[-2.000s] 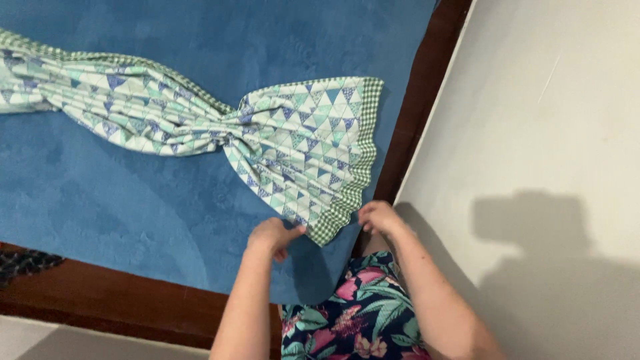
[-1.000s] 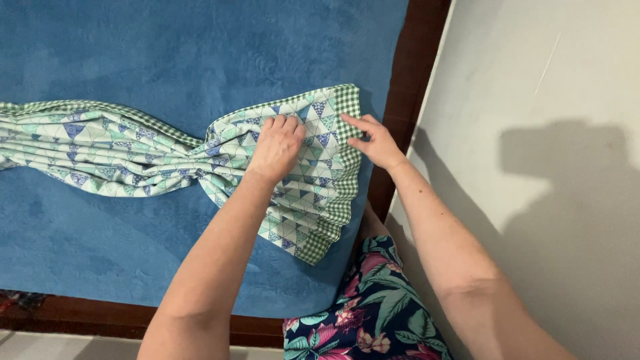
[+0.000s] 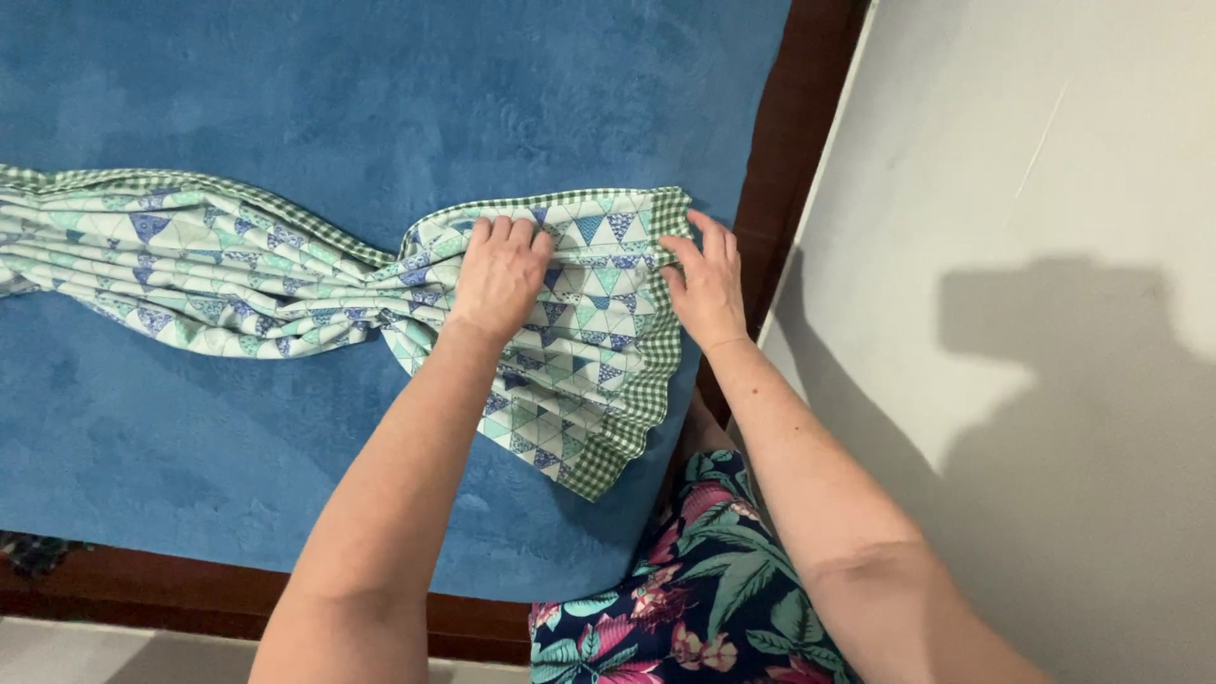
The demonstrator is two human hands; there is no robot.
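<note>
A patterned cloth point(image 3: 589, 313) with triangles in white, mint and blue and a green gingham border lies across a blue covered surface. It is gathered to a narrow waist near its middle and fans out in pleats towards the right. My left hand point(image 3: 503, 271) rests on the upper part of the fan, fingertips down on the pleats; whether it pinches any fabric is hidden. At the gingham hem's upper right, my right hand point(image 3: 705, 275) has its fingers bent and spread, touching or just over the edge.
Dark wood edging point(image 3: 798, 123) runs along the right and bottom of the blue surface point(image 3: 285, 456). A pale wall point(image 3: 997, 171) with shadows stands at the right. Floral clothing point(image 3: 703, 589) is by the near corner, and a dark item point(image 3: 38, 551) lies at lower left.
Both hands have moved up along the fan from its lower hem corner, where they were two seconds ago. The fan's upper pleats look more spread than in the earliest frame.
</note>
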